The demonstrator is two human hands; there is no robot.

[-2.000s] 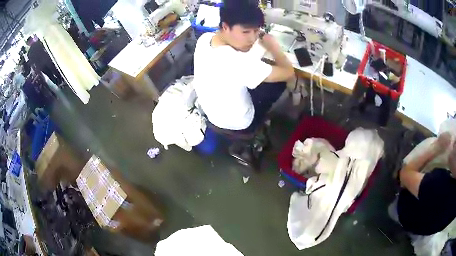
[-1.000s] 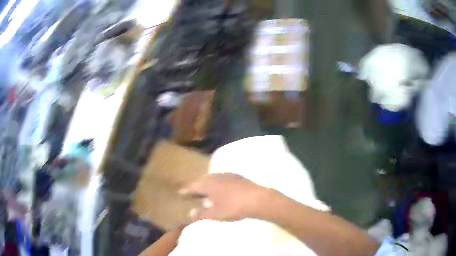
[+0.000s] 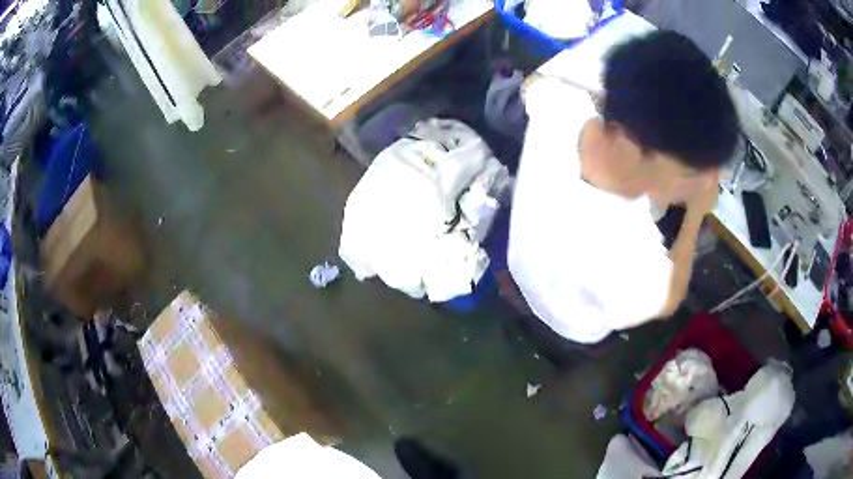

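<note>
Neither of my hands is in view. Nearest in front of me, a glaring white rounded shape, perhaps a cloth bundle, is cut off by the bottom edge. It overlaps the near end of a tan-and-white plaid surface. A dark shoe-like shape shows just right of the white shape. Whether a hand touches the white shape is hidden below the frame.
A seated person in a white shirt is ahead. A cream cloth heap is beside them. A red bin with cream pieces stands lower right. A white table is at the back, a brown carton at left.
The view swung towards the lap and left-hand tables, then back up. The forearms and hand seen over the white shape are out of view now. The seated person's head has turned away.
</note>
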